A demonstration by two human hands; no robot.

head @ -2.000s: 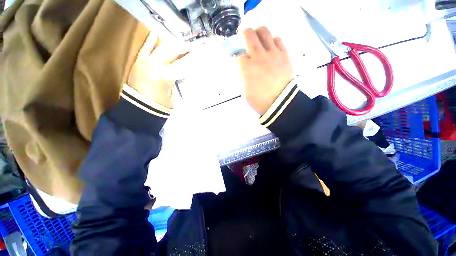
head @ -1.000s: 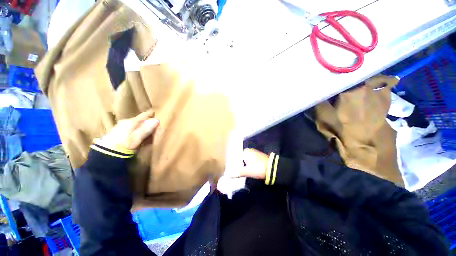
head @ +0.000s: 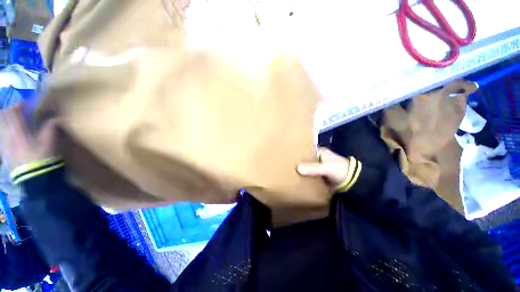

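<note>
The tan garment panel (head: 188, 120) spreads from the table's left side over my lap, its left part blurred and creased. My right hand (head: 329, 169) grips its right edge, thumb on top, just below the table's front edge. My left hand (head: 28, 137) is at the far left by the panel's left edge, blurred; whether its fingers hold the cloth is unclear. A small white strip (head: 108, 59) shows on the panel's upper left. The machine head is out of view.
Red-handled scissors (head: 436, 31) lie on the white table (head: 365, 57) at the upper right. A ruler strip (head: 356, 108) runs along the front edge. Another tan piece (head: 430, 142) and white cloth (head: 484, 171) hang at right. A light-blue crate (head: 177, 225) is below the panel.
The panel has spread right and towards me. My left hand has moved far left, my right hand slightly right and up. The dark patch and machine head have left view.
</note>
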